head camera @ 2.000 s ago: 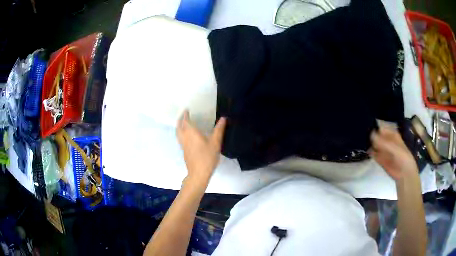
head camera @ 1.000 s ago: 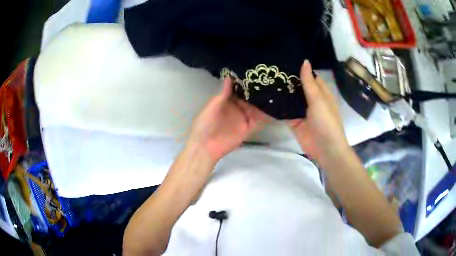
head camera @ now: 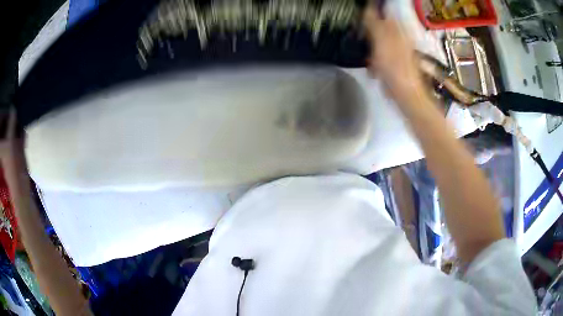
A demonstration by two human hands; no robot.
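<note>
The black garment (head camera: pixel 185 58) is stretched wide across the top of the view, blurred, with pale gold trim (head camera: pixel 247 24) along it. My right hand (head camera: pixel 389 49) holds its right end, fingers partly hidden. My left hand (head camera: pixel 11 139) is at the far left edge, blurred, at the garment's left end. The cream padded board (head camera: pixel 185 129) shows below the garment, with a grey-brown stain at its right end. The steam iron's tan handle (head camera: pixel 454 87) is right of my right forearm.
A shiny metal iron rest (head camera: pixel 467 55) stands at the right, below a red basket (head camera: pixel 460 23) of yellow-brown items. A thick black band and white-wrapped cord run right from the iron. White cloth (head camera: pixel 136 225) lies along the near side. A blue item is at the upper left.
My hands have moved far apart, the left to the far left and the right upward. The garment is now spread wide above the pad, uncovering the stained end.
</note>
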